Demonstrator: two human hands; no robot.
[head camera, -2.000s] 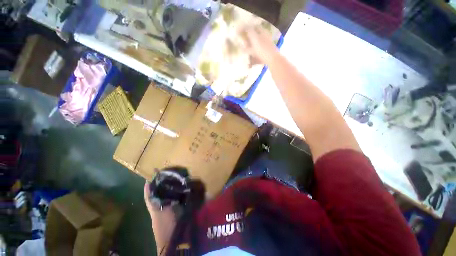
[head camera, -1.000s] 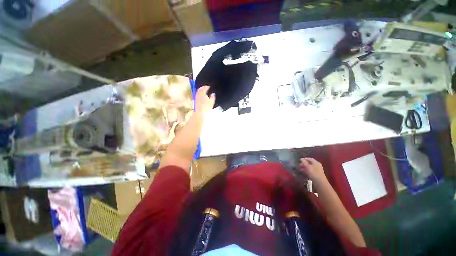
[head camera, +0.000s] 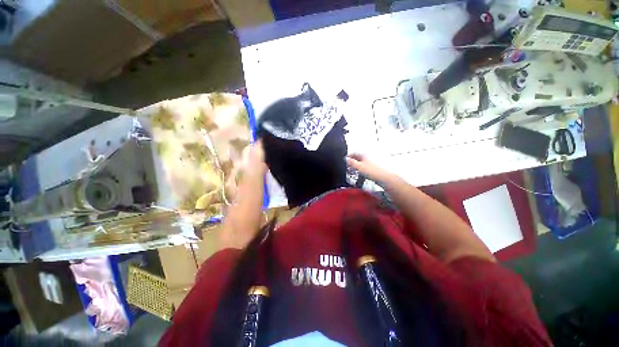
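The black fabric panel (head camera: 302, 166) hangs over the front edge of the white table, close to my body. The white lace panel with dark pattern (head camera: 313, 127) lies at its upper part, beside a greyish fold. My left hand (head camera: 255, 162) is at the left edge of the black fabric, blurred; its grip cannot be made out. My right hand (head camera: 363, 167) has its fingertips at the right edge of the fabric and appears to pinch it. A bit of patterned lace shows just below the right fingertips.
The sewing machine (head camera: 475, 95) stands right on the white table (head camera: 400, 54), with a smartphone (head camera: 524, 141) and black scissors-like handles (head camera: 563, 144) near the right edge. The patterned cloth (head camera: 193, 152) lines the blue tray at left. Below are pink fabric (head camera: 102, 291) and a yellow basket (head camera: 148, 291).
The black fabric has moved towards my body, and more lace shows. My right hand has come up to its right edge; my left hand has moved slightly left and down.
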